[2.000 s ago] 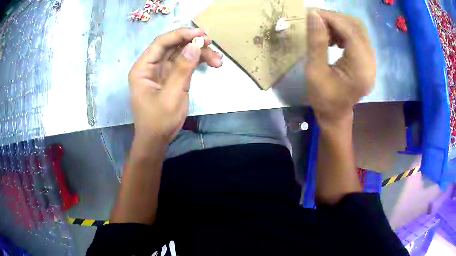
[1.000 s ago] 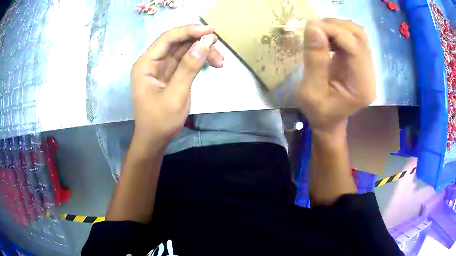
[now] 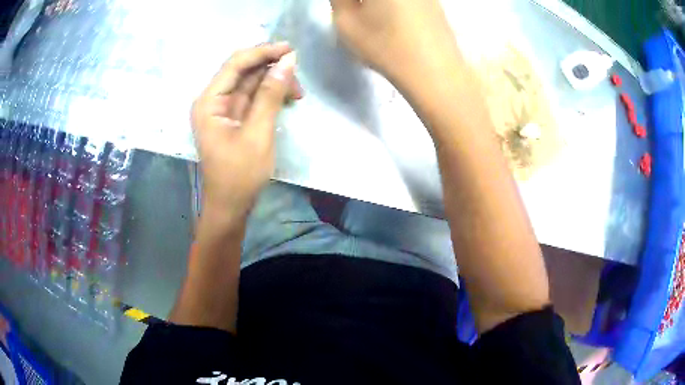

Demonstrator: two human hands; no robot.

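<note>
My left hand (image 3: pixel 244 113) is raised over the metal table's front part, thumb and index finger pinched on a small pale part (image 3: pixel 286 63) that is mostly hidden by the fingers. My right hand (image 3: pixel 375 30) reaches forward at the top edge of the picture; its fingertips are cut off, so what they hold cannot be told. The cardboard pad (image 3: pixel 550 124) lies to the right of my right forearm, washed out by glare, with a whitish lump (image 3: pixel 529 131) on its stained area.
A white bottle-like object (image 3: pixel 586 69) with a dark round spot stands beyond the cardboard. Red pieces (image 3: pixel 632 116) lie in a row at the right, beside the blue bin (image 3: pixel 652 218). Clear blister trays (image 3: pixel 64 203) overhang the table edge at left, red showing beneath.
The view has turned left. My right hand has left the cardboard and reached forward to the top of the picture. My left hand keeps its pinch on the pale part.
</note>
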